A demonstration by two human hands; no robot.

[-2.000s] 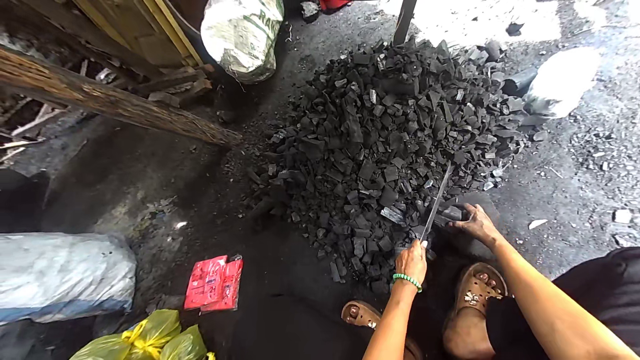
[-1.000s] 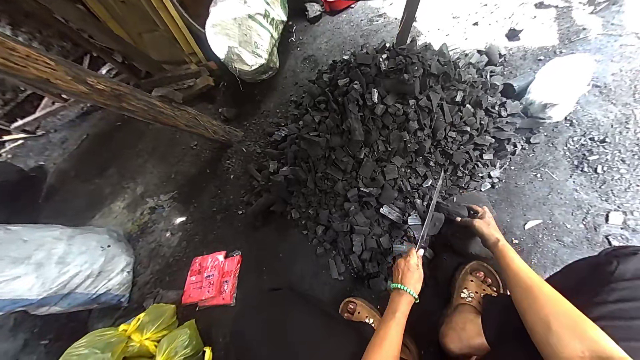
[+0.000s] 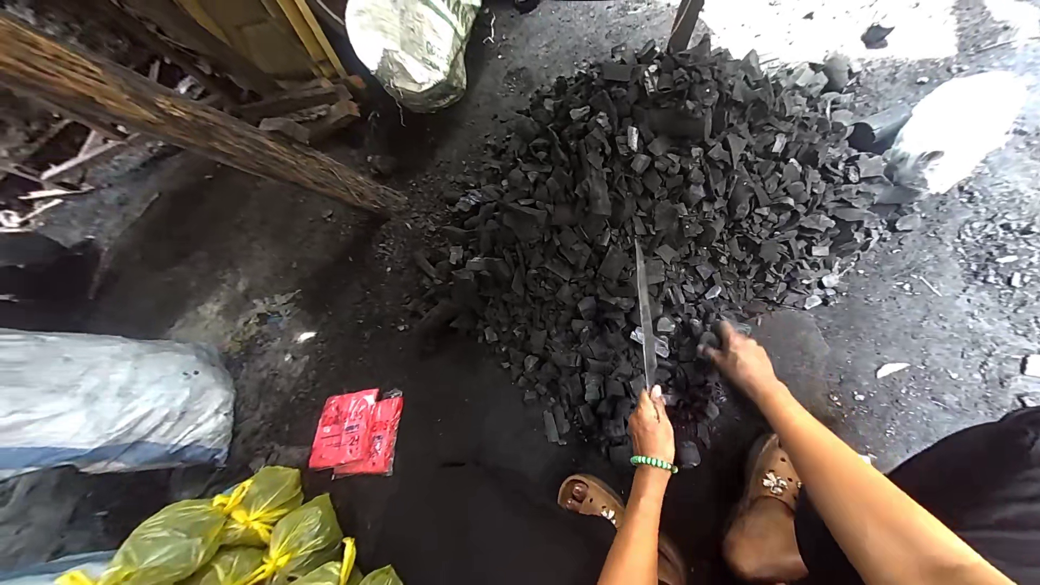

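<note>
My left hand (image 3: 652, 426), with a green bead bracelet at the wrist, grips the near end of a long narrow metal blade (image 3: 646, 325). The blade points away from me over a large heap of black charcoal (image 3: 601, 179), its tip above the pieces. Right of the blade, at the heap's near edge, my right hand (image 3: 741, 357) has its fingers closed around a dark charcoal piece (image 3: 708, 341), partly blurred. The handle of the blade is hidden inside my left hand.
Red plastic packets (image 3: 353, 431) lie left of my sandalled feet, near tied yellow-green bags (image 3: 276, 520). A large white sack (image 3: 106, 398) is at far left. A wooden post (image 3: 244, 142), another sack (image 3: 414, 49) and a white bag (image 3: 959, 122) stand around the heap.
The blade has swung left, away from my right hand. My right hand has moved left along the heap's near edge.
</note>
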